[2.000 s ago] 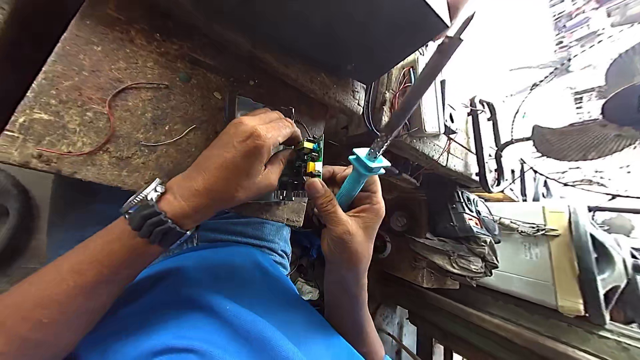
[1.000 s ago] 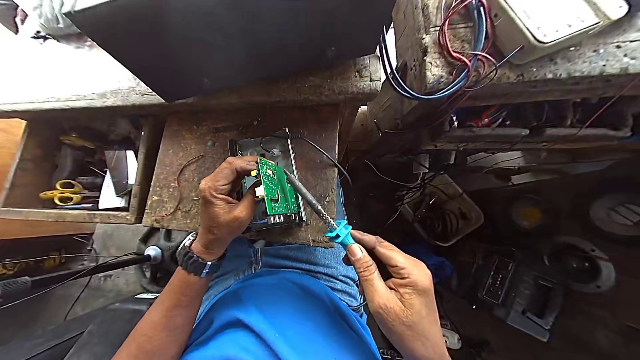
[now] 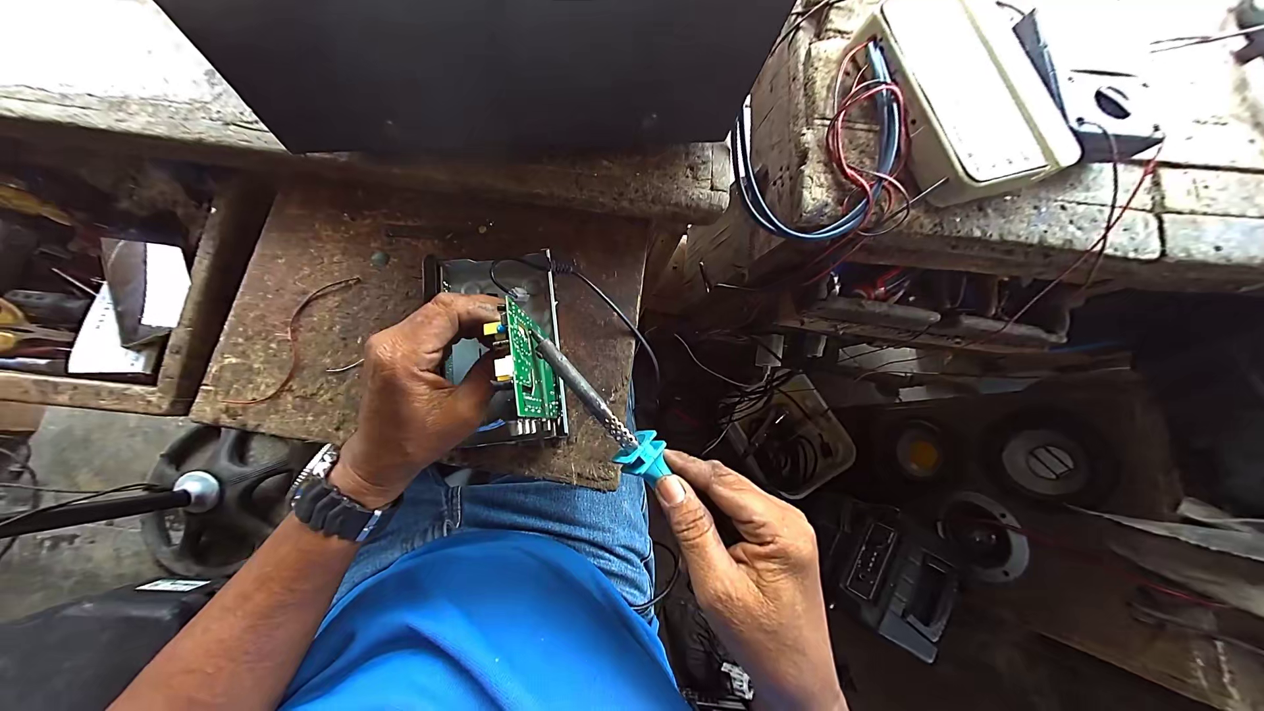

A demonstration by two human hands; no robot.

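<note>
My left hand [image 3: 420, 390] grips a green printed circuit board [image 3: 530, 365] by its component side, where yellow and white parts show between the fingers. The solder side faces right, tilted up. My right hand [image 3: 746, 553] holds a soldering iron [image 3: 588, 395] by its light-blue handle, with the tip at the upper part of the board; whether it touches cannot be told. Beneath the board an open metal case [image 3: 494, 272] lies on the worn wooden board [image 3: 395, 232], and a black cable [image 3: 617, 311] runs from its top edge.
A large black box [image 3: 474, 74] stands behind the work spot. Loose red wire [image 3: 293, 331] lies on the wood. At left is a drawer [image 3: 188, 326] with tools. A cream case [image 3: 973, 99] with coiled wires [image 3: 869, 158] rests at upper right, above speakers [image 3: 1047, 461] and a plastic bin [image 3: 825, 434].
The soldering iron was upright and away from the circuit board two seconds ago; its tip is now at the board, whose solder side has turned into view. The view has shifted greatly.
</note>
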